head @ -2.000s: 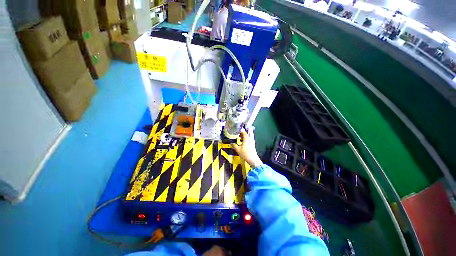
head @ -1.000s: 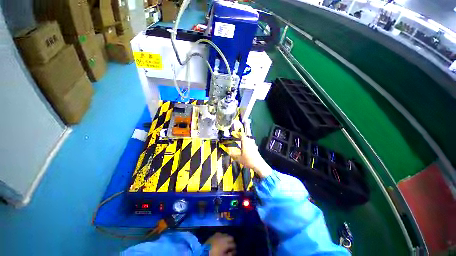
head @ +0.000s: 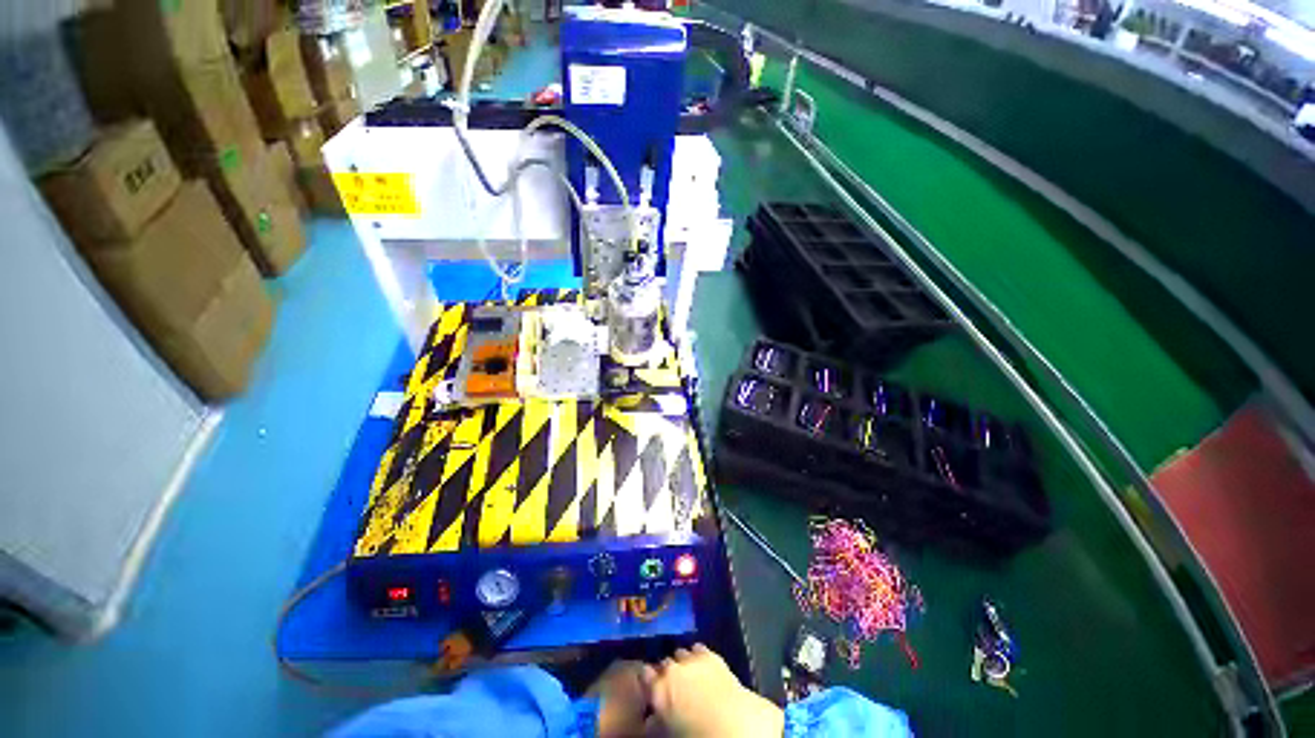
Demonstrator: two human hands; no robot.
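My left hand (head: 622, 699) and my right hand (head: 707, 698) are together at the bottom edge, below the press's front panel. Their fingers meet, and I cannot tell whether anything is between them. The blue press (head: 623, 94) stands ahead, with its silver press head (head: 633, 320) above the right end of the pale fixture plate (head: 567, 361). A dark nest (head: 643, 381) shows just in front of the head; its contents are too small to tell. An orange block (head: 492, 371) sits on the fixture's left part. The base cover (head: 527, 476) has yellow-black stripes.
Right of the press, a black compartment tray (head: 880, 454) holds small parts with coloured wires; more black trays (head: 844, 281) lie behind it. A pink and red wire pile (head: 854, 584) and small loose parts (head: 992, 645) lie nearer. A metal rail runs along the right. Cartons (head: 173, 274) stand left.
My right hand has left the nest beside the press head and come back to my left hand at the bottom. The view has shifted, uncovering the wire pile.
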